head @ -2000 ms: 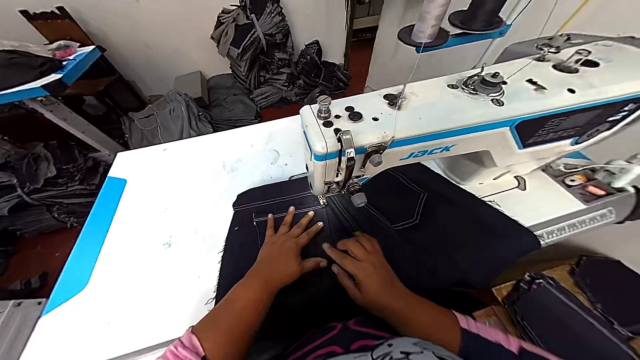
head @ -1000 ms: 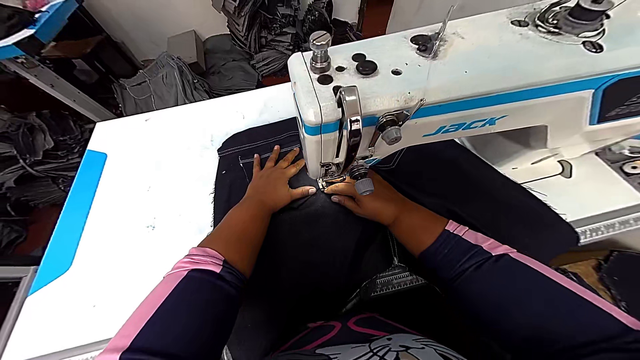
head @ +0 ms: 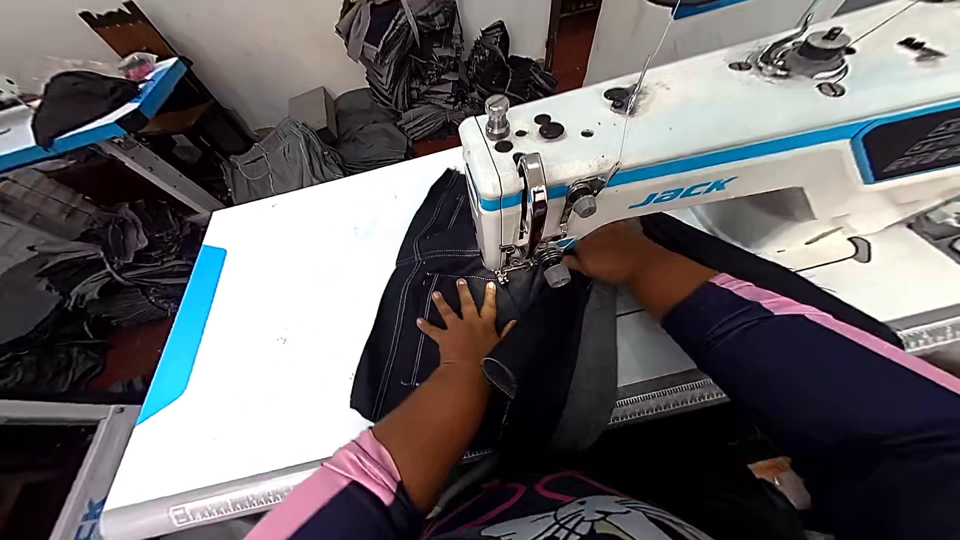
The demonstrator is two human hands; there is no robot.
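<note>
Dark denim trousers [head: 397, 330] with pale stitching lie on the white table of a Jack sewing machine [head: 675, 172]. The presser foot [head: 502, 277] is over the cloth by the edge of a stitched pocket. My left hand [head: 466, 322] lies flat on the denim just in front of the foot, fingers spread. To the right of the needle area, my right hand [head: 607, 253] reaches in under the machine arm at the cloth; its fingers are partly hidden behind the tension knob and machine head, so its grip does not show.
The white table [head: 277, 337] has a blue left edge and a measuring scale [head: 667, 401] along its front. Piles of dark garments [head: 420, 67] stand behind it, with grey trousers [head: 281, 161] beside a box [head: 313, 111]. Another table [head: 154, 94] is at the upper left.
The denim has turned and shifted, now showing long seams to the left of the foot. My right hand has moved right, under the machine arm; my left hand now lies in front of the foot.
</note>
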